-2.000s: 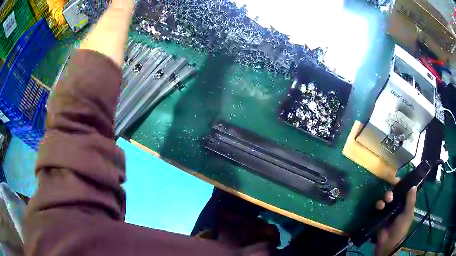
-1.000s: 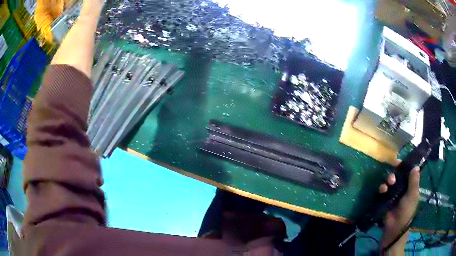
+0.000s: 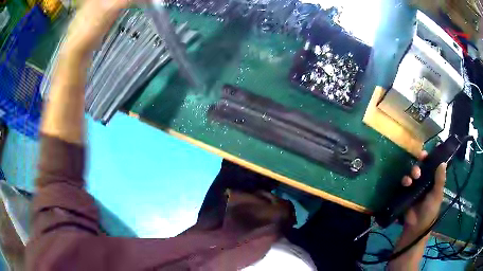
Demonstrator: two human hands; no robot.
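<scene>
My left hand (image 3: 103, 13), blurred and partly cut off by the top edge, holds one end of a long grey strip (image 3: 177, 47). The strip slants down to the right over the bench, its lower end near the jig's left end. The black jig (image 3: 280, 127) lies on the green bench top, with a lengthwise groove and a round metal feature at its right end. My right hand (image 3: 426, 193) is closed around the black electric screwdriver (image 3: 410, 190), at the bench's right front. Its thin bit points down and left, past the bench edge.
More grey strips (image 3: 124, 63) lie side by side at the left bench edge. The black tray (image 3: 301, 68) of shiny fittings is behind the jig. A white screw feeder (image 3: 423, 69) stands on a tan base (image 3: 394, 132) at right. Cables hang at right; a blue crate (image 3: 24, 74) is at left.
My left hand has come back from the far left with a grey strip now in view. The view has shifted, so the bench sits higher. My right hand still holds the screwdriver.
</scene>
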